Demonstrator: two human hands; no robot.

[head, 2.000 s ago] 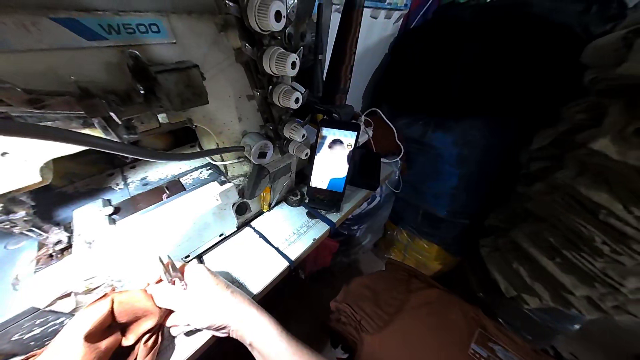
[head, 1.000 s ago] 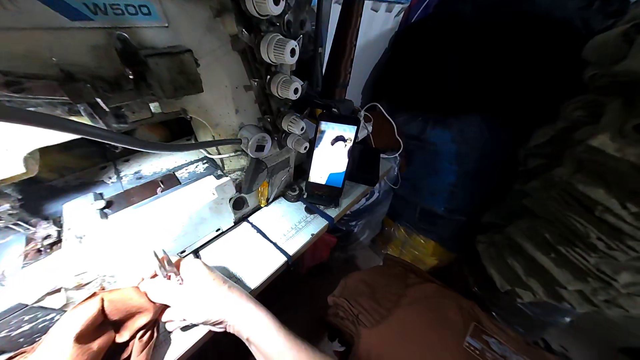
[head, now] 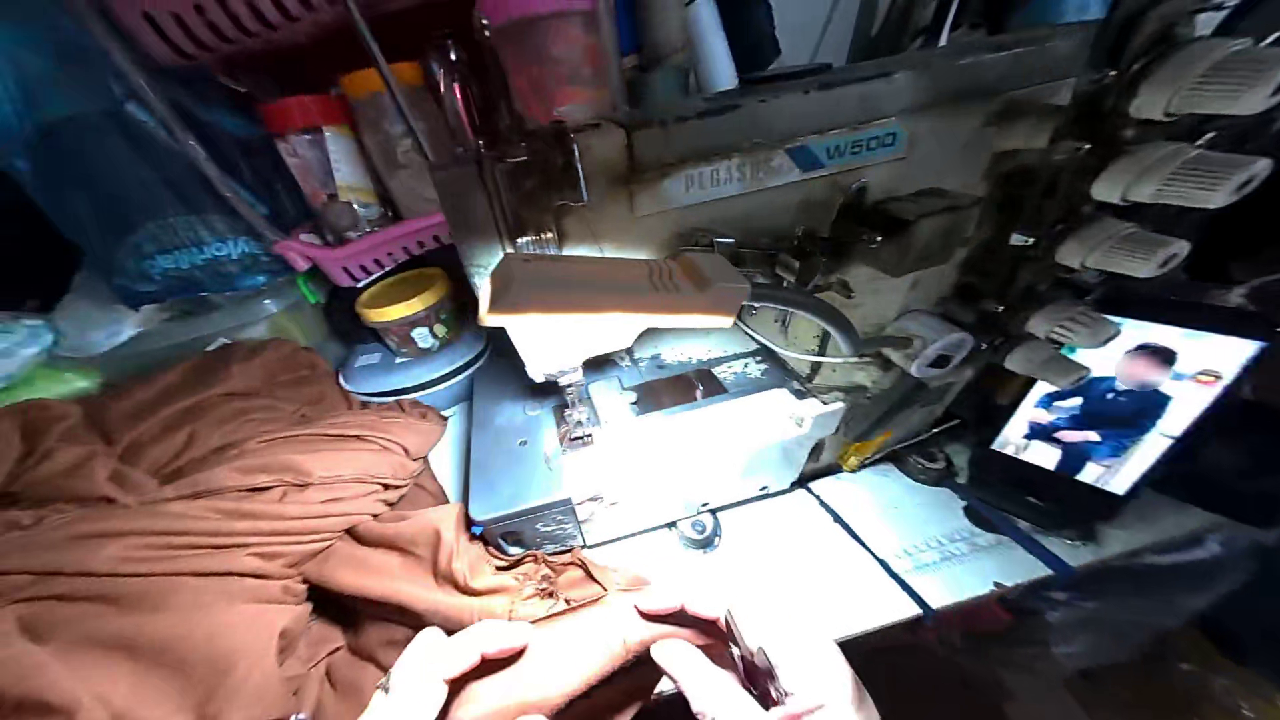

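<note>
At the bottom of the head view, my left hand grips the edge of a rust-brown fabric piece. My right hand is close on its right, with small metal thread snips in its grasp and its fingers at the same fabric. A large heap of brown cloth lies gathered to the left. Just beyond my hands stands an industrial sewing machine, its needle area brightly lit under a beige lamp. The cloth does not lie under the needle.
A phone showing a seated person leans at the right of the white table. White tension knobs line the machine's right side. A yellow-lidded tub and a pink basket with jars stand back left.
The view has swung far left, bringing the cloth heap and needle area into sight. Both hands still hold the brown fabric, and the snips remain in my right hand.
</note>
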